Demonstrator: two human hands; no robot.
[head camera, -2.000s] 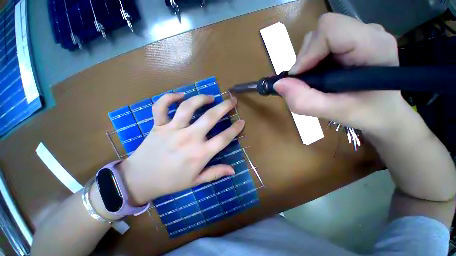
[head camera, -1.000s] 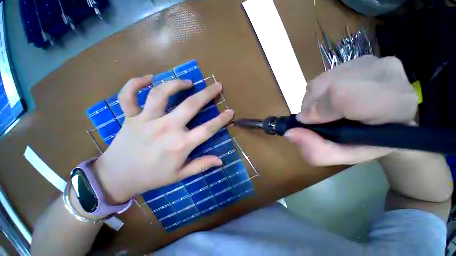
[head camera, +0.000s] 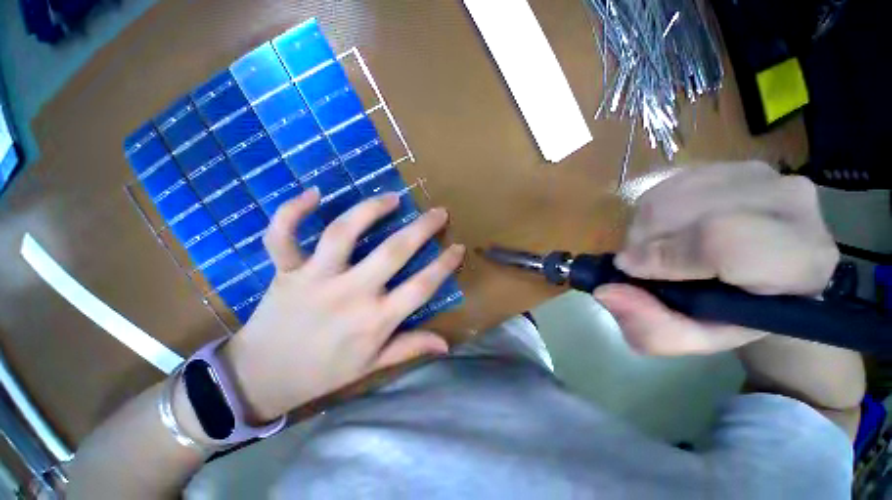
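Observation:
A blue solar cell array (head camera: 254, 127) with silvery lines lies tilted on the brown tabletop. Thin silver bus ribbon (head camera: 387, 109) runs along its right side, and more thin ribbon (head camera: 161, 234) along its left side. My left hand (head camera: 342, 283) lies flat with fingers spread on the lower part of the array and hides some of it. My right hand (head camera: 719, 254) is closed around the black handle of a soldering iron (head camera: 675, 298). The iron's tip points left, a little right of my left fingertips, apart from the array.
A wider white strip (head camera: 528, 78) lies right of the array, with a pile of loose silver ribbon pieces (head camera: 650, 73) beyond it. A black object with a yellow label (head camera: 782, 90) stands at the right rear. A curved white strip (head camera: 93, 301) lies at the left, partly under my wrist.
The array has shifted up and left in view, and my left hand now lies on its lower part. The iron has moved down its right side, and its tip is now off the ribbon.

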